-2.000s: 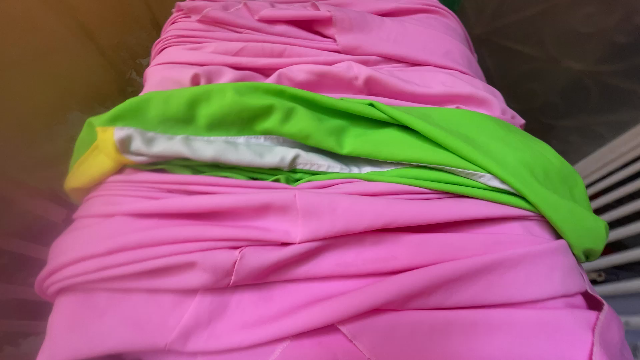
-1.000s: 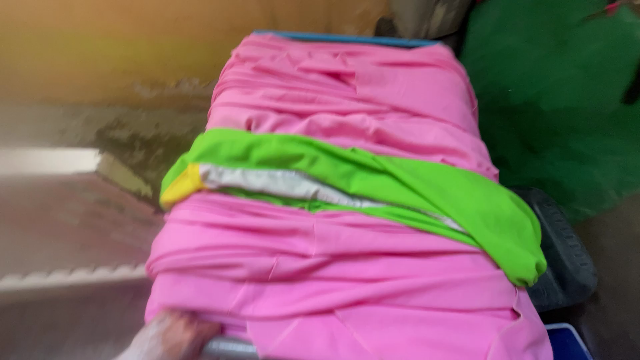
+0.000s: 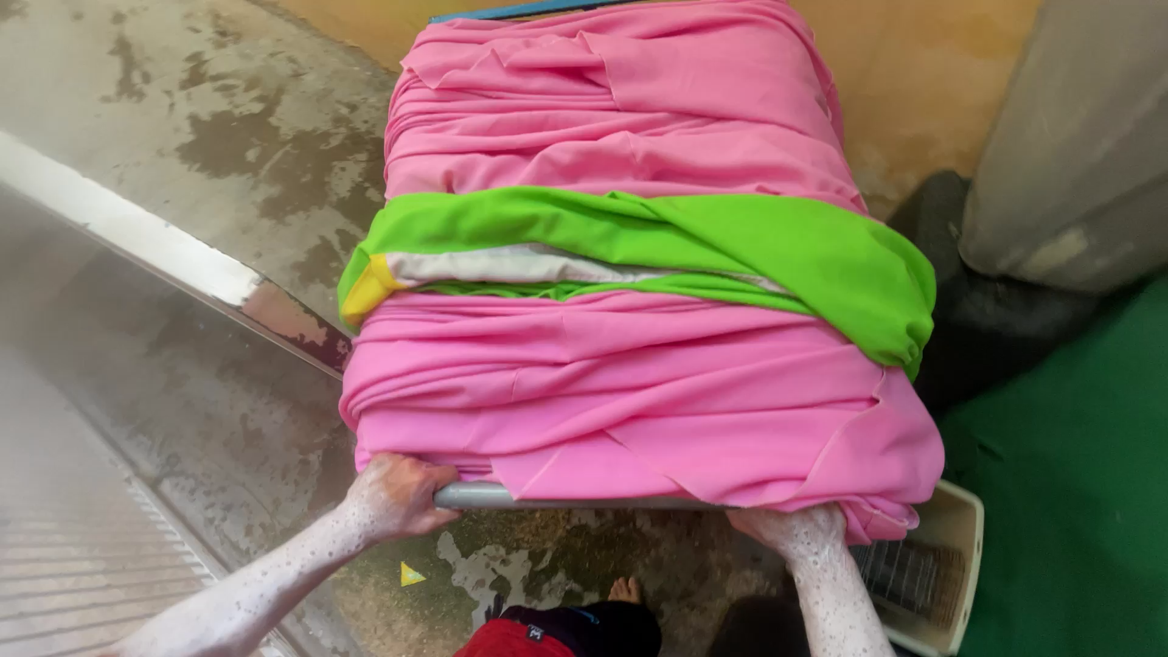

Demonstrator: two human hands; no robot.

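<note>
Folded pink fabric (image 3: 584, 365) lies in a large pile, its near edge hanging over a grey metal bar (image 3: 493, 496). Across the middle of the pile lies a twisted green cloth (image 3: 785, 237) with a white strip and a yellow end. My left hand (image 3: 401, 493) grips the bar's left end beside the fabric. At the right end of the same bar, my right hand (image 3: 794, 529) is closed around it, its fingers partly hidden under the hanging fabric. Pale spots of foam or lint cover both forearms.
A beige plastic bin (image 3: 967, 547) stands at the lower right, by a green surface (image 3: 1077, 438). A white metal rail (image 3: 128, 219) slants in from the left above wet concrete floor (image 3: 265, 137). A grey rounded container (image 3: 1058, 137) is upper right.
Both hands are now on the bar; one second ago only the left showed at the near edge, and two seconds ago neither did. The view has shifted widely, showing more floor.
</note>
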